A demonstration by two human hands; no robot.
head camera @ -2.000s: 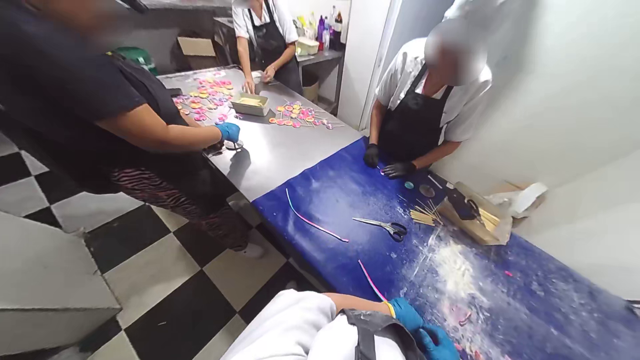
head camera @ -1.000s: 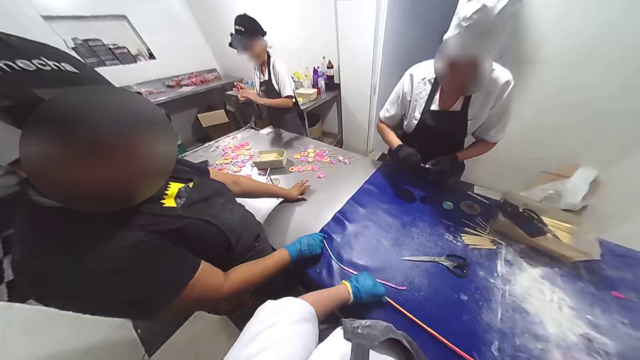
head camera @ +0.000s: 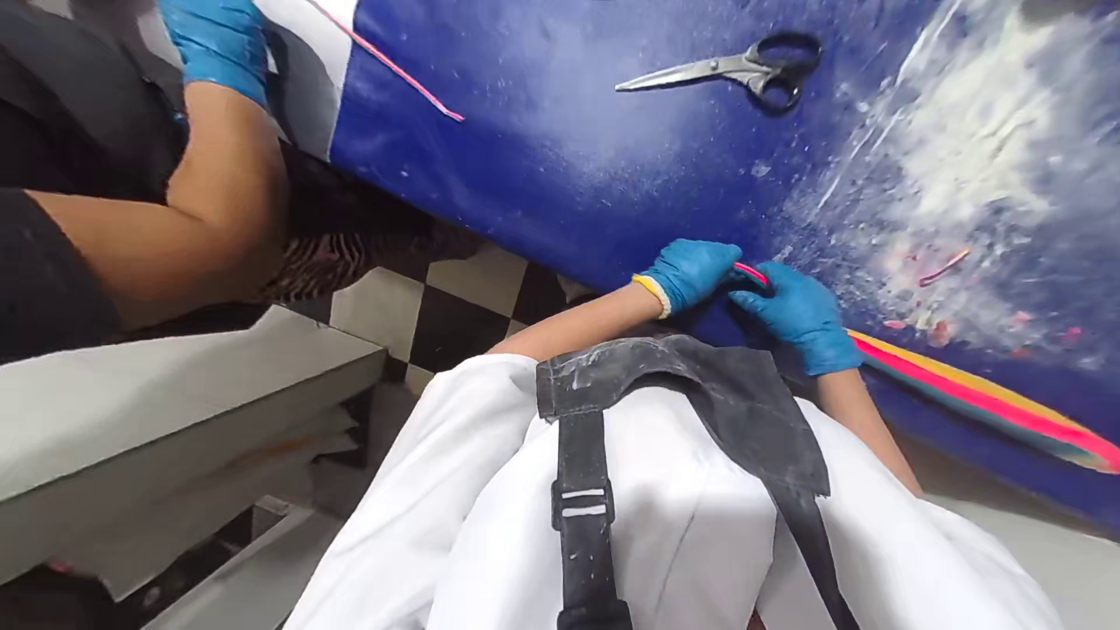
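My left hand [head camera: 696,273], in a blue glove with a yellow and white band at the wrist, grips the thin pink end of a striped candy rope. Beside it my right hand [head camera: 798,311], also gloved in blue, rests around the same rope. Past my right hand the candy rope [head camera: 989,399] widens into a thick yellow, pink and grey-blue roll along the table's near edge. Scissors [head camera: 722,72] with black handles lie on the blue table cover [head camera: 542,166]. A thin pink candy strand [head camera: 407,77] lies at the upper left, apart from my hands.
A co-worker's blue-gloved hand [head camera: 219,44] is at the upper left, near the metal table. White powder [head camera: 980,149] and small pink scraps [head camera: 941,331] are spread on the cover at the right. A pale box-like surface [head camera: 175,402] stands at the lower left.
The view has swung down sharply. My left hand, which was reaching out along the table a second ago, is now close to my body beside my right hand. The co-worker's glove has left the pink strand.
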